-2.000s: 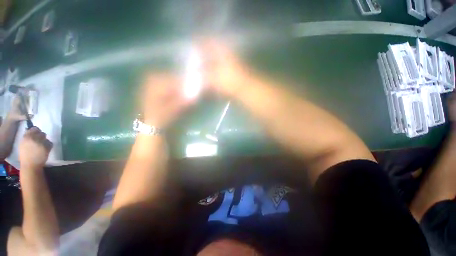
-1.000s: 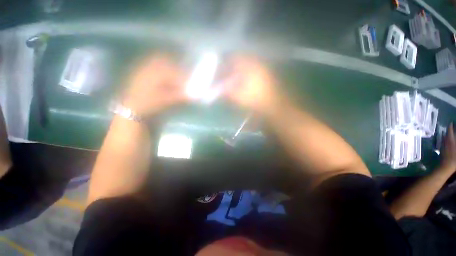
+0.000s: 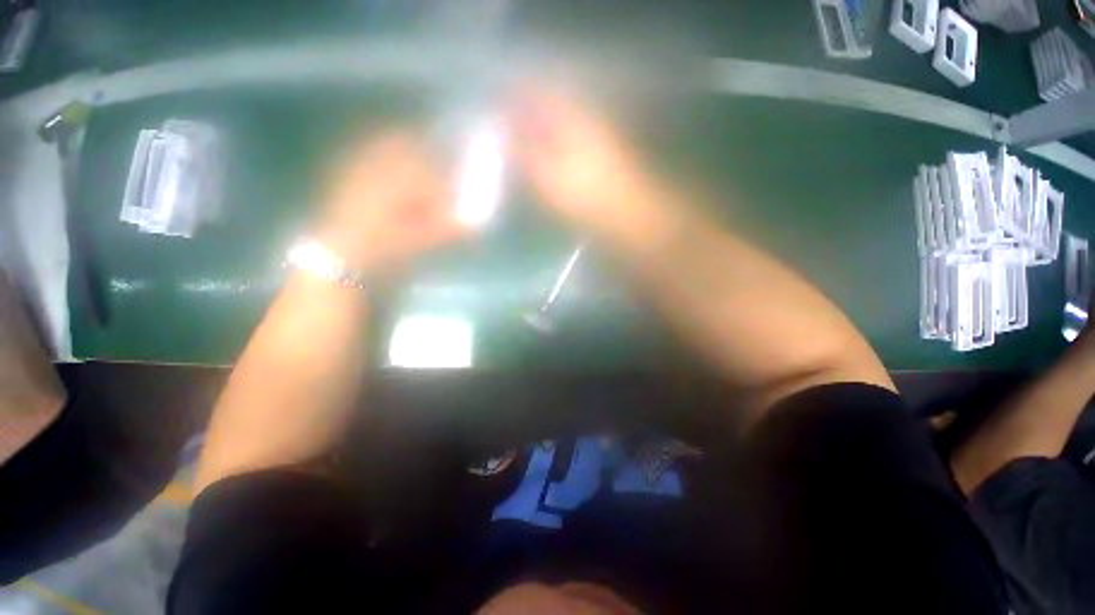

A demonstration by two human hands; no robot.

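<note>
A bright white piece, apparently a plastic housing [image 3: 480, 174], is blurred and overexposed between my hands. My left hand [image 3: 402, 198], with a silver band at the wrist, is at its left side and seems to grip it. My right hand [image 3: 564, 150] is at its upper right; blur hides its fingers, so I cannot tell whether it touches the piece. A thin shiny tool [image 3: 561, 286] lies on the green bench just below my right hand.
A housing stack [image 3: 979, 246] stands at the right, and a smaller housing group [image 3: 168, 178] at the left. A pale rail [image 3: 841, 96] crosses behind, with more frames beyond. Other people's arms show at both edges. A mallet lies far left [image 3: 82, 120].
The view has shifted, and the bench items sit higher in the picture than a second ago. My right hand has moved up beside the white piece, which is now more upright.
</note>
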